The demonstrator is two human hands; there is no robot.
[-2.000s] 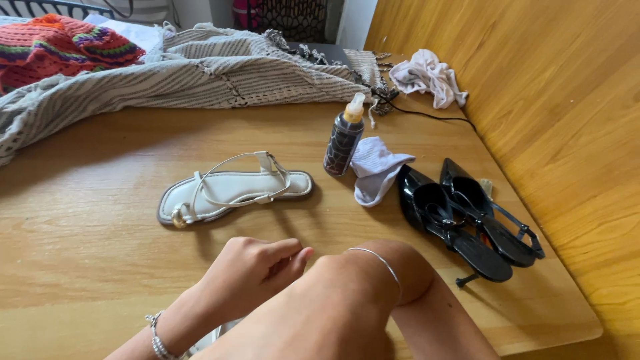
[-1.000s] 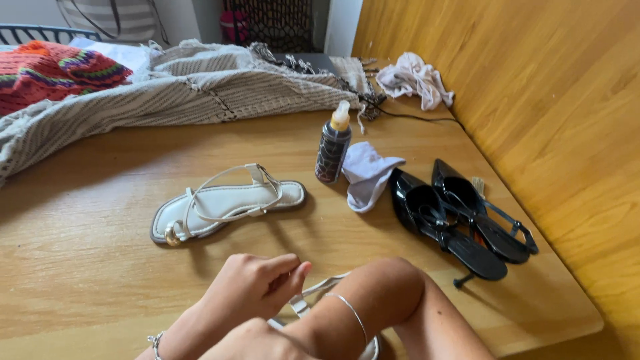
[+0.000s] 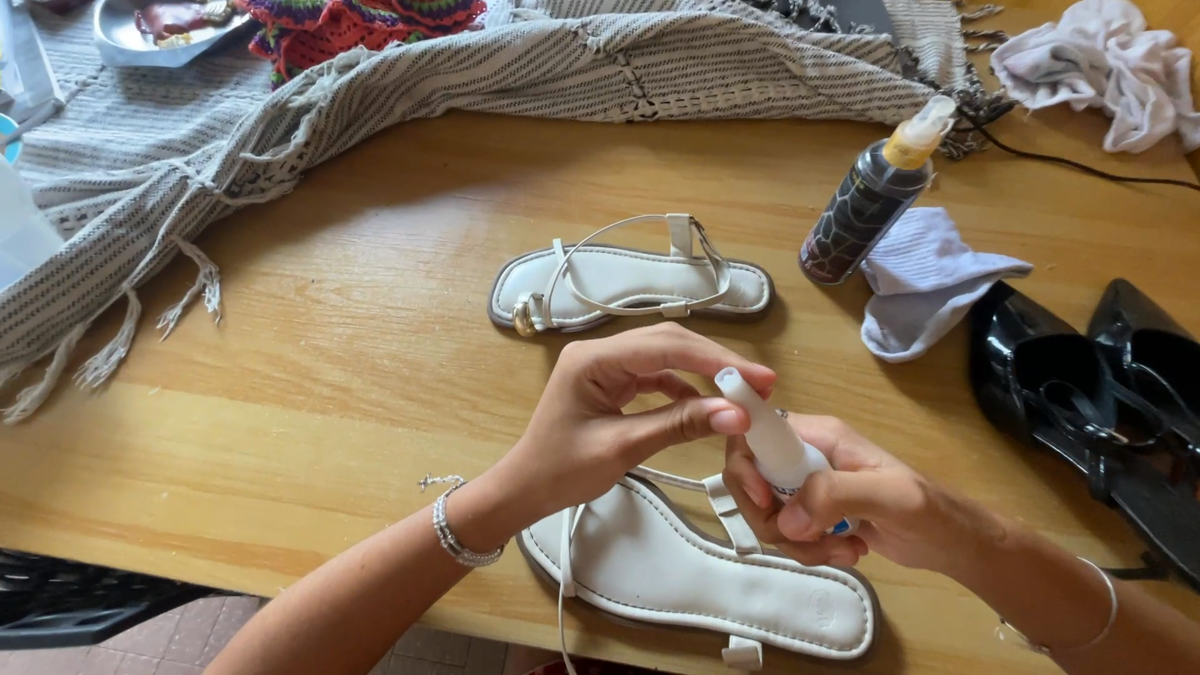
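Note:
A small white nozzle bottle [image 3: 780,446], perhaps glue, is gripped in my right hand [image 3: 844,497], its tip pointing up and left. The thumb and fingertips of my left hand [image 3: 647,412] pinch the bottle near its tip. Below both hands a white strappy sandal [image 3: 712,572] lies sole down near the table's front edge, partly covered by my right hand. Beyond them lies another white sandal [image 3: 637,281] with a gold-coloured toe ring. Behind it to the right stand a dark pump bottle [image 3: 867,211] and a white sock [image 3: 923,281].
Black heeled shoes [image 3: 1050,375] lie at the right of the wooden table [image 3: 281,375]. A striped fringed cloth [image 3: 469,75] runs along the back, with a tray of food [image 3: 169,33] on it. A crumpled white cloth [image 3: 1106,70] and a dark cable [image 3: 1069,164] are at the back right.
My hands have moved apart from their crossed position, and the white nozzle bottle now shows between them. More of the near sandal is visible. The view has shifted.

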